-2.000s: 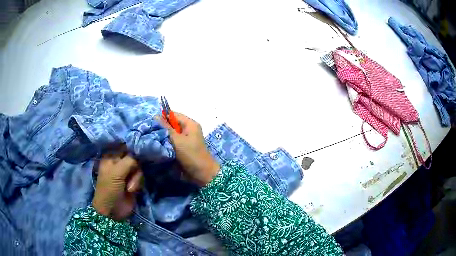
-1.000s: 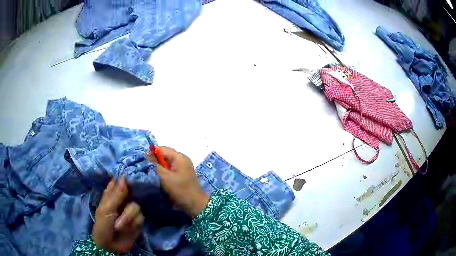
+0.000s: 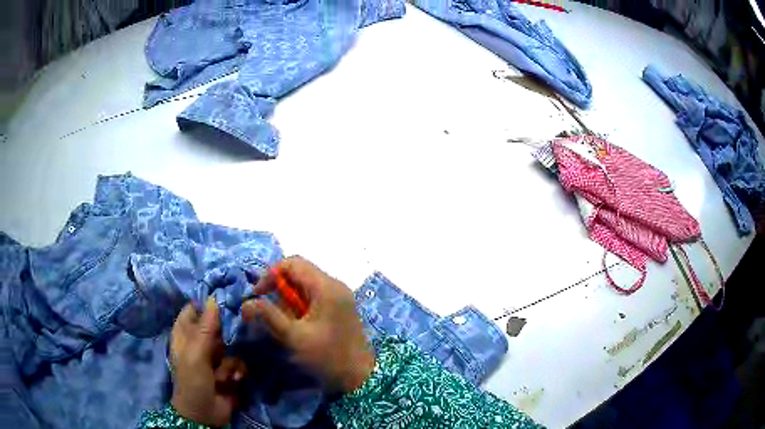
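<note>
A blue patterned denim jacket (image 3: 92, 293) lies bunched at the near left of the table. My left hand (image 3: 200, 360) grips a fold of it, thumb uppermost. My right hand (image 3: 314, 323) is just right of my left hand, closed around orange-red thread snips (image 3: 289, 293); its fingertips are at the bunched cloth. The snips' blades are hidden or blurred. A jacket part with silver buttons (image 3: 432, 327) lies flat to the right, partly behind my right forearm.
The white table (image 3: 369, 184) has another denim jacket (image 3: 285, 59) at the far side, more denim (image 3: 528, 50) at the back and a bundle (image 3: 713, 134) at far right. A red-and-white cloth item with ties (image 3: 629, 197) lies on the right.
My right hand has turned inward with the snips, its fingertips now at the fold by my left thumb. My left hand now holds the cloth. The view has shifted slightly.
</note>
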